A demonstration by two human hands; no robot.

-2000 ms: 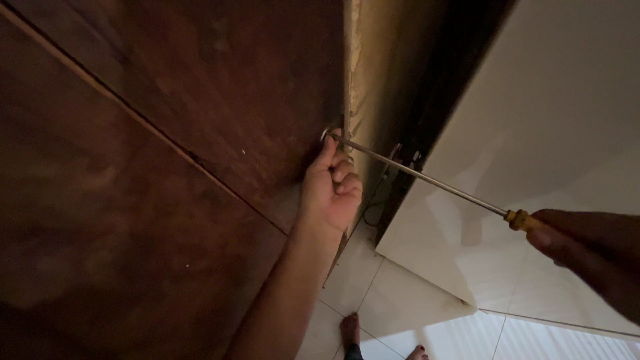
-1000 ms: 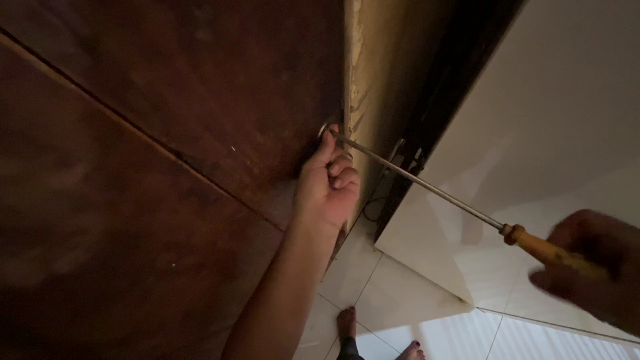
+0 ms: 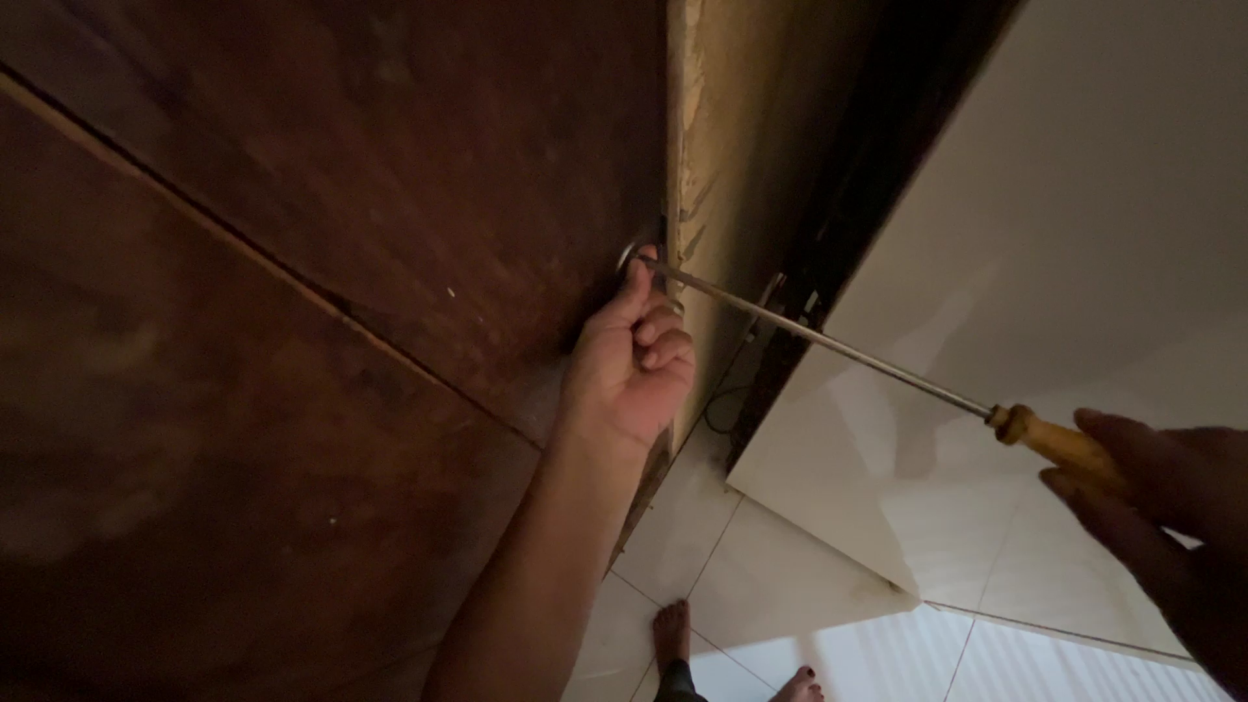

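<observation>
A long screwdriver (image 3: 858, 359) with a metal shaft and a yellowish handle slants across the view. Its handle is between the thumb and fingers of my right hand (image 3: 1150, 497), at the right edge. The tip end reaches my left hand (image 3: 634, 356), whose thumb and forefinger pinch beside it at the edge of a dark reddish-brown wooden panel (image 3: 468, 195). A small round metal piece (image 3: 627, 256) shows at those fingertips; whether my left hand holds it or the shaft tip cannot be told. The tip itself is hidden.
A rough, pale edge (image 3: 687, 127) borders the brown panel. Right of it is a dark gap with a thin wire loop (image 3: 723, 409), then a large whitish panel (image 3: 1053, 244). Below, bare feet (image 3: 673, 629) stand on light floor tiles (image 3: 751, 565). A seam crosses the brown panel.
My right hand has shifted its hold on the screwdriver handle, which shows between thumb and fingers throughout. My left hand has stayed at the panel's edge.
</observation>
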